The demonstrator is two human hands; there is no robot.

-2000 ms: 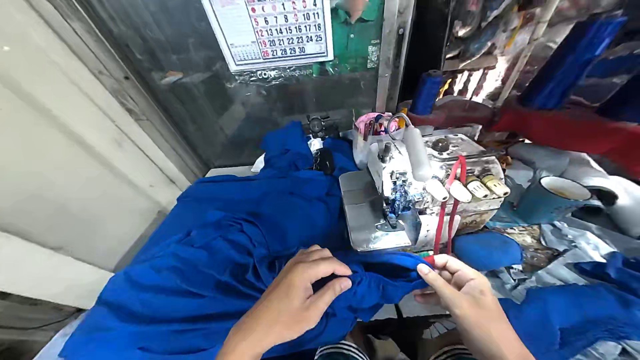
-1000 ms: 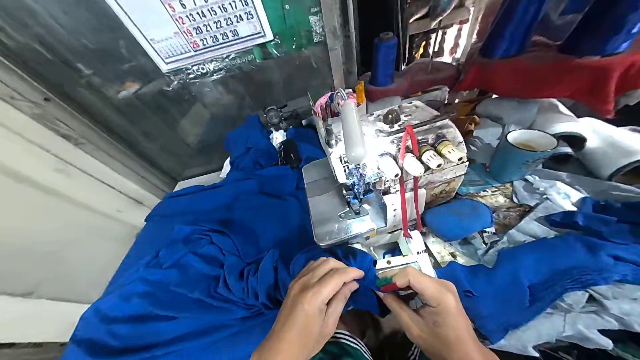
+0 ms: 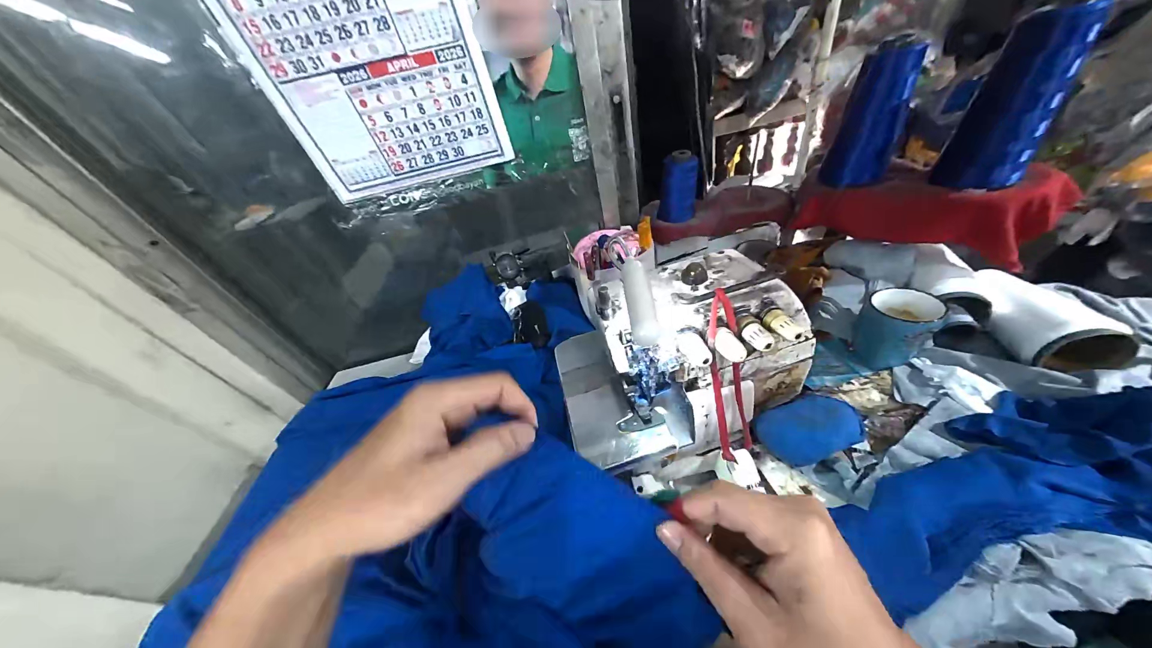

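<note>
Blue fabric (image 3: pixel 576 522) stretches between my two hands in front of an overlock sewing machine (image 3: pixel 720 333). My left hand (image 3: pixel 432 459) pinches its upper edge between thumb and forefinger, left of the machine's metal plate (image 3: pixel 598 405). At the lower right, my right hand (image 3: pixel 774 549) pinches the cloth's edge near a small red and green item, whose kind I cannot tell. The machine's needle area is lit, and a red cord (image 3: pixel 723 396) hangs over its front by the thread tension dials.
A blue enamel mug (image 3: pixel 886 333), a blue pad (image 3: pixel 810 429) and white cones (image 3: pixel 1048 315) lie right of the machine. Blue thread cones (image 3: pixel 873 112) stand on red cloth behind. More blue fabric (image 3: pixel 1008 486) lies at right. A calendar (image 3: pixel 396 99) hangs on the glass panel.
My hands have moved apart, the left one up and away, and the fabric that was bunched between them is now spread out. The view has shifted.
</note>
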